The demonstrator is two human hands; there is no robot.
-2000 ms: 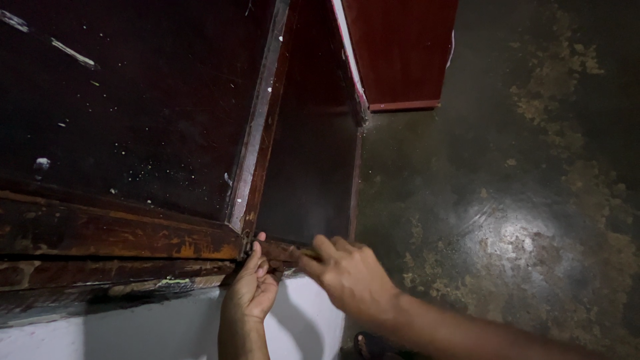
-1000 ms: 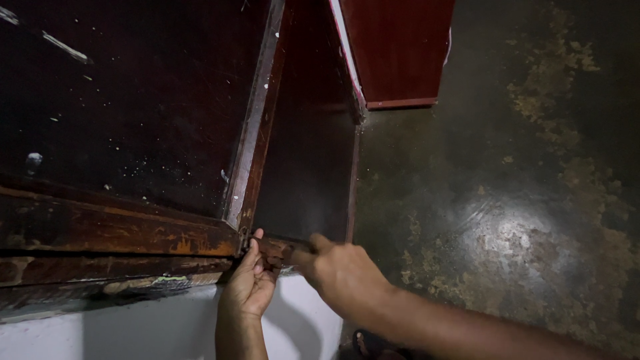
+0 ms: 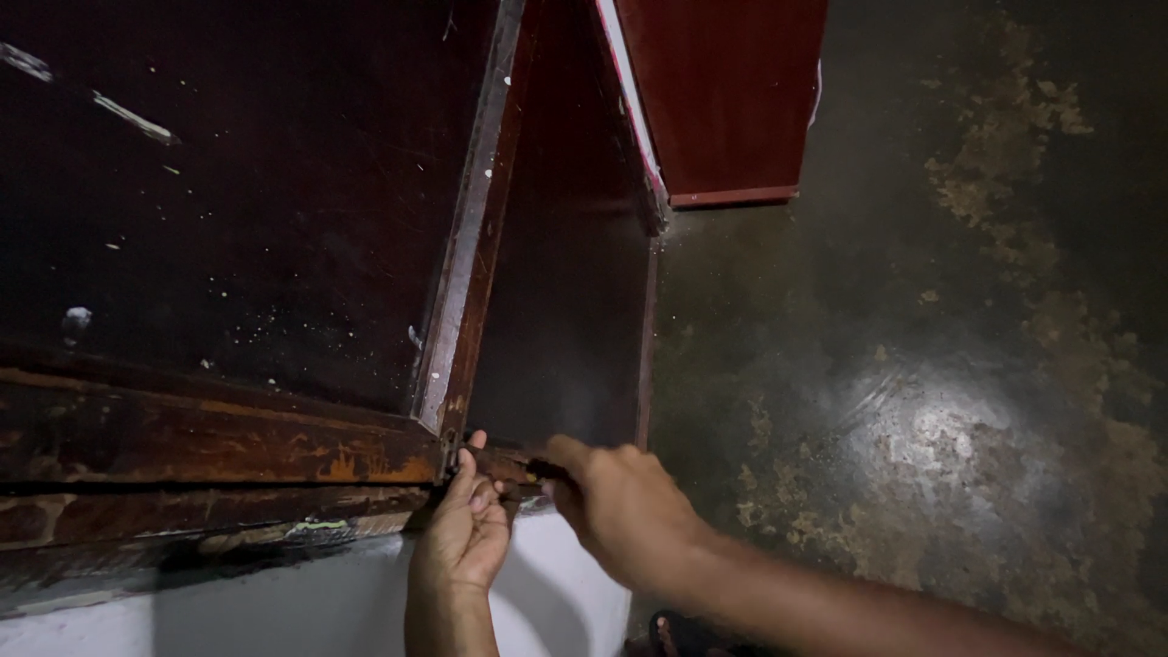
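Two dark brown wooden panels with worn frames, a left panel point(image 3: 274, 210) and a right panel point(image 3: 566, 338), meet at a corner. My left hand point(image 3: 470, 525) is at the bottom of that corner, palm up, its fingertips against the wooden edge by what looks like a hinge. Close on its right, my right hand point(image 3: 620, 506) has curled fingers around a small dark tool, perhaps a screwdriver handle; its tip is hidden. The worn wooden rail point(image 3: 219, 438) runs left from my fingertips.
A white wall point(image 3: 301, 593) lies below the frame. A red panel point(image 3: 721, 100) stands at the upper middle. The dark, patchy floor point(image 3: 894, 319) reflects light on the right. Part of a foot point(image 3: 663, 630) shows at the bottom edge.
My right hand has shifted and turned slightly beside the wooden edge. My left hand stays at the corner.
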